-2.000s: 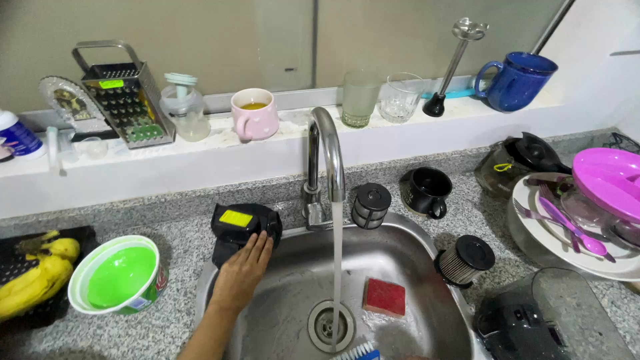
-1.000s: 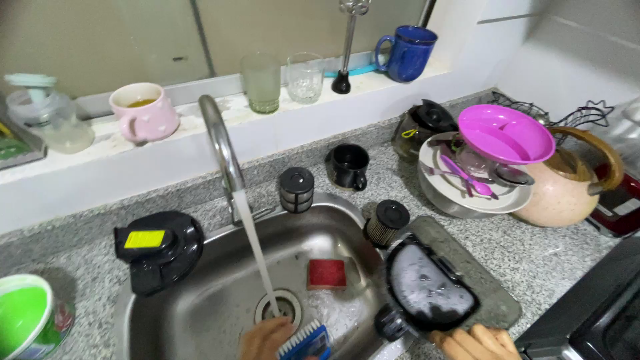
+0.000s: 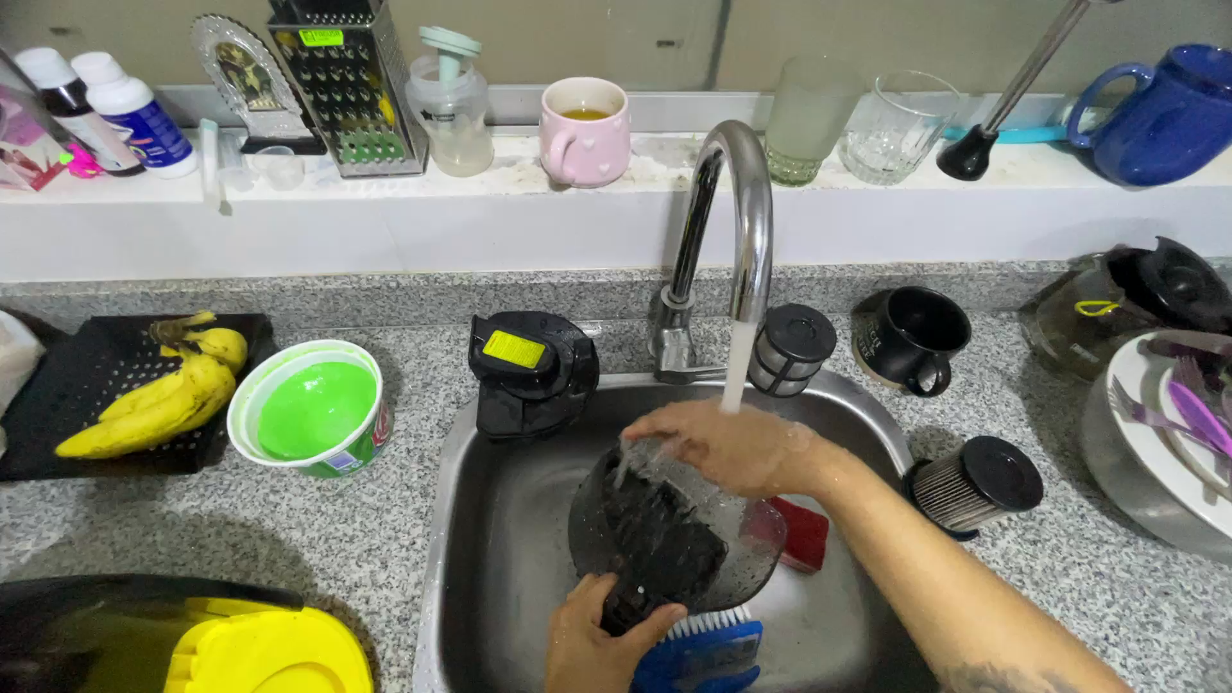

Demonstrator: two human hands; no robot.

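Over the steel sink (image 3: pixel 520 616), my left hand (image 3: pixel 611 626) grips the lower edge of a black and clear plastic container (image 3: pixel 664 549), tilted on its side. My right hand (image 3: pixel 731 448) is just above the container, under the water running from the chrome faucet (image 3: pixel 746 221); its fingers are spread and hold nothing visible. Below the container lies a blue scrub brush (image 3: pixel 707 654) with white bristles, partly hidden. A red sponge (image 3: pixel 804 539) rests in the sink behind the container. On the rim, a black plastic part with a yellow label (image 3: pixel 534 371) sits left of the faucet.
A mesh filter (image 3: pixel 794 346), a black mug (image 3: pixel 910 337) and a pleated filter (image 3: pixel 977 486) stand along the sink's right side. Dishes fill a bowl (image 3: pixel 1136 472) farther right. To the left are a green-lined tub (image 3: pixel 308 404), bananas (image 3: pixel 173 395) and a yellow-and-black object (image 3: pixel 269 654).
The clear and black container, on the counter right of the sink one second ago, is now held over the sink under the stream. My left hand has left the brush and holds the container.
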